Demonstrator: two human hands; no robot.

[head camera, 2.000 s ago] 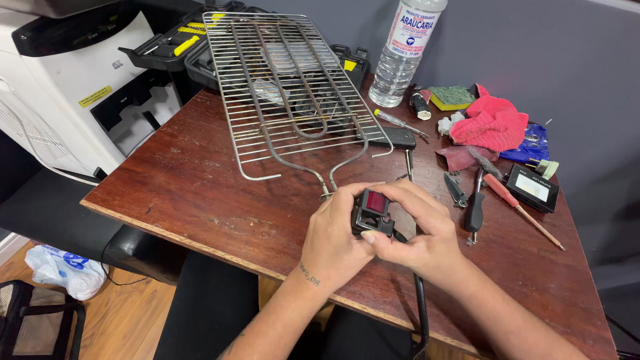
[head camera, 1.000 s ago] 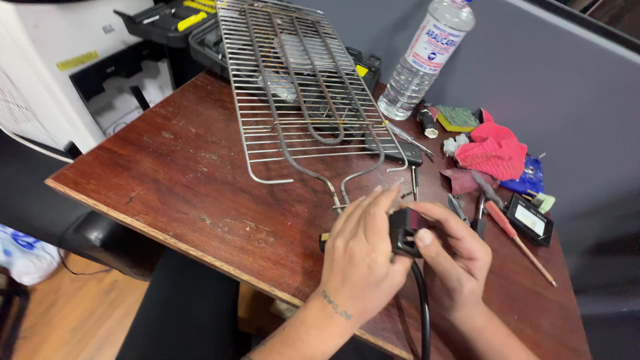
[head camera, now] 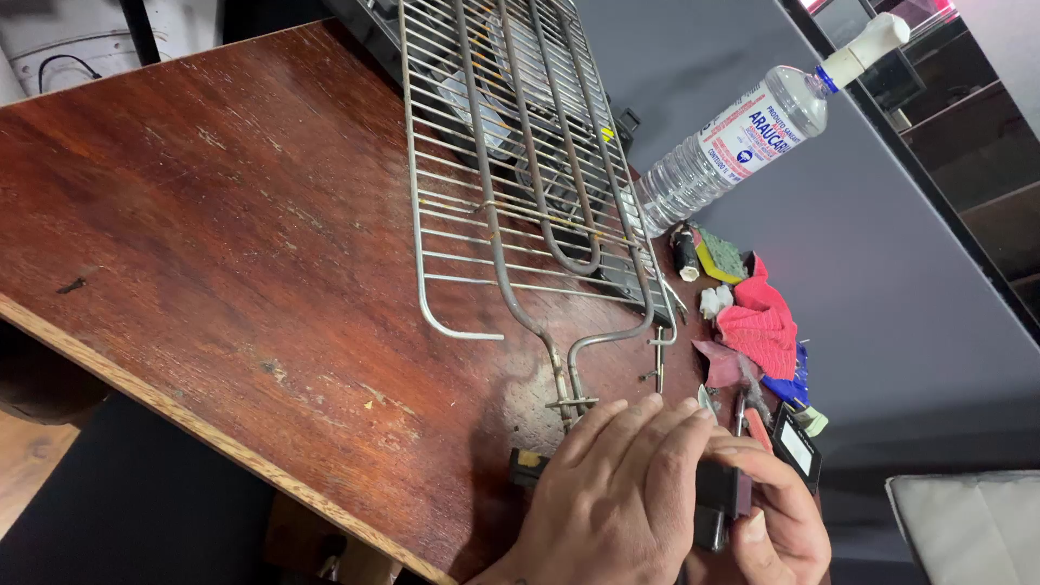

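Observation:
My right hand [head camera: 772, 496] grips a small black plastic housing [head camera: 719, 491] with a dark red part on its side. My left hand [head camera: 621, 491] lies flat against the near side of the housing, its fingers together and partly hiding it. Just beyond the fingertips are the bent terminals of a tubular heating element [head camera: 500, 244], attached to a wire grill rack [head camera: 455, 333]. A black block [head camera: 528, 467] shows left of my left hand, partly hidden by it. What the left palm touches inside is hidden.
A clear plastic bottle [head camera: 691, 183] with a white nozzle stands behind the rack on the wooden table [head camera: 203, 244]. To the right lie a green and yellow sponge [head camera: 719, 256], a pink cloth [head camera: 764, 325], a blue item [head camera: 800, 374] and a black-framed device [head camera: 795, 443]. Black cases sit under the rack.
The view has turned and moved closer to the table. My left hand has moved from holding the housing at its side to covering it, fingers stretched.

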